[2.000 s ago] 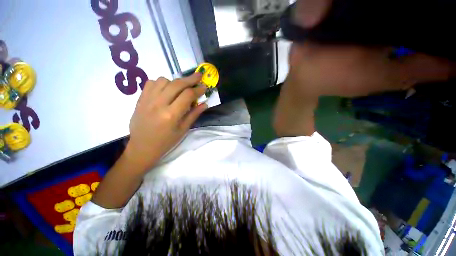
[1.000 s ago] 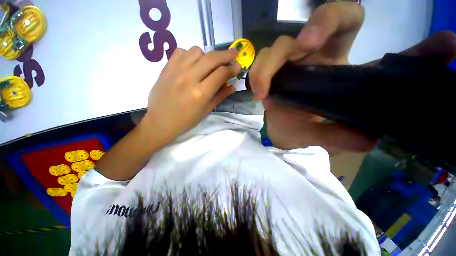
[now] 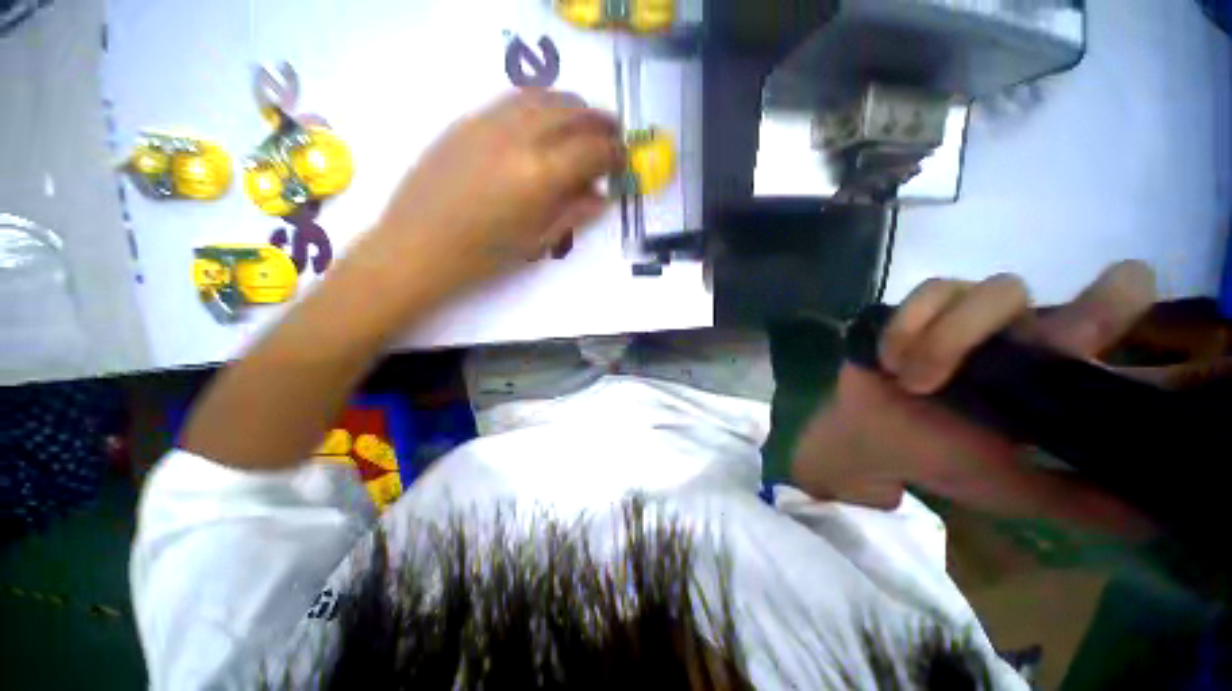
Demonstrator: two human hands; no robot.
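My left hand (image 3: 507, 176) is blurred over the white bench. Its fingertips pinch a yellow housing with a green circuit board (image 3: 651, 162) by its left side. My right hand (image 3: 946, 365) is wrapped around a long black electric screwdriver (image 3: 1054, 405) at the right, off the bench's front edge and apart from the housing. The screwdriver's bit cannot be made out.
Board-and-housing assemblies lie on the white bench (image 3: 405, 54) at the left (image 3: 300, 168) and at the top (image 3: 618, 14). A grey-and-black screw feeder (image 3: 932, 61) stands at the back right. A blue-rimmed bin (image 3: 430, 429) with yellow housings is below the bench edge.
The view has shifted, showing more bench and the feeder. My right hand and the screwdriver have moved away from the housing, to the right. My left hand still holds the housing.
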